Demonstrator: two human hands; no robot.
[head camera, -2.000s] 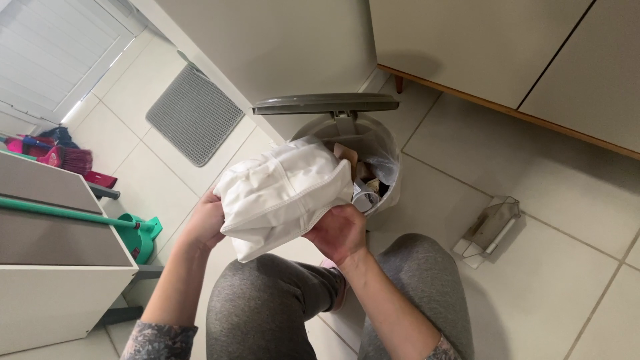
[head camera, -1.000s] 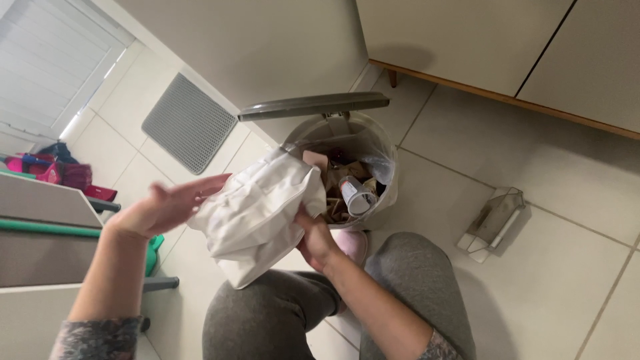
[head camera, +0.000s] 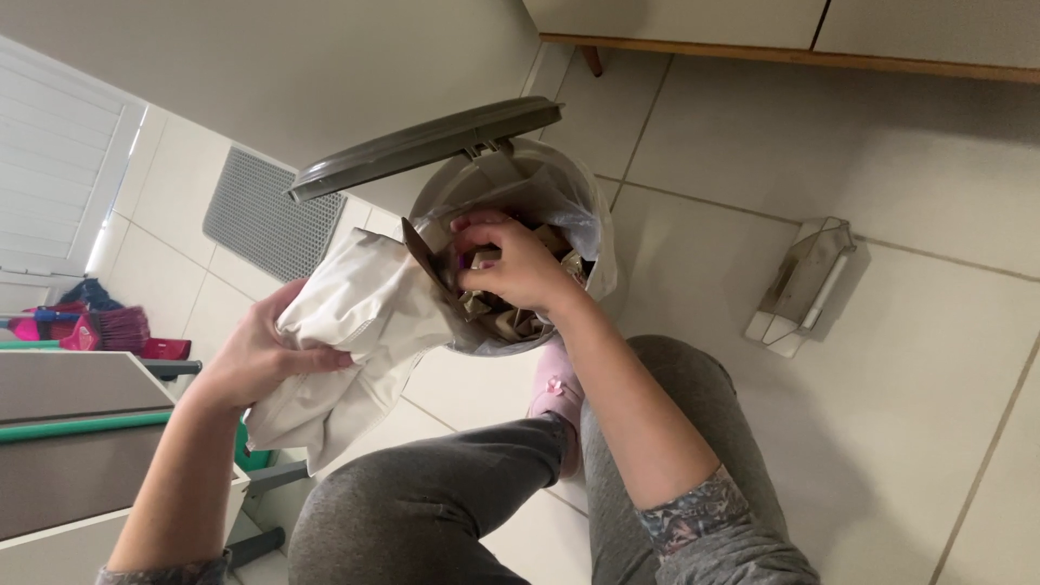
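A white fabric bag (head camera: 349, 325), creased and full-looking, is gripped by my left hand (head camera: 272, 349), thumb on top. A stiff brownish flat piece (head camera: 429, 258) stands at the bag's right end, over the rim of the bin. My right hand (head camera: 508, 260) is above the bin's opening, fingers curled beside that flat piece; whether they hold anything cannot be told. The round waste bin (head camera: 601, 219) has a liner and holds crumpled paper and card waste (head camera: 516, 323). Its grey lid (head camera: 431, 146) is raised.
A clear plastic container (head camera: 800, 284) lies on the tiles at right. A wooden-edged cabinet (head camera: 731, 50) is above it. At left are a grey textured mat (head camera: 276, 215), a pink broom head (head camera: 118, 327) and a white shelf unit with a green pole (head camera: 89, 426). My knees and a pink shoe (head camera: 556, 382) are below the bin.
My right hand has left the bag's side and moved over the bin's opening. My left hand, spread beside the bag a second ago, now grips it. The paper cup seen in the bin no longer shows.
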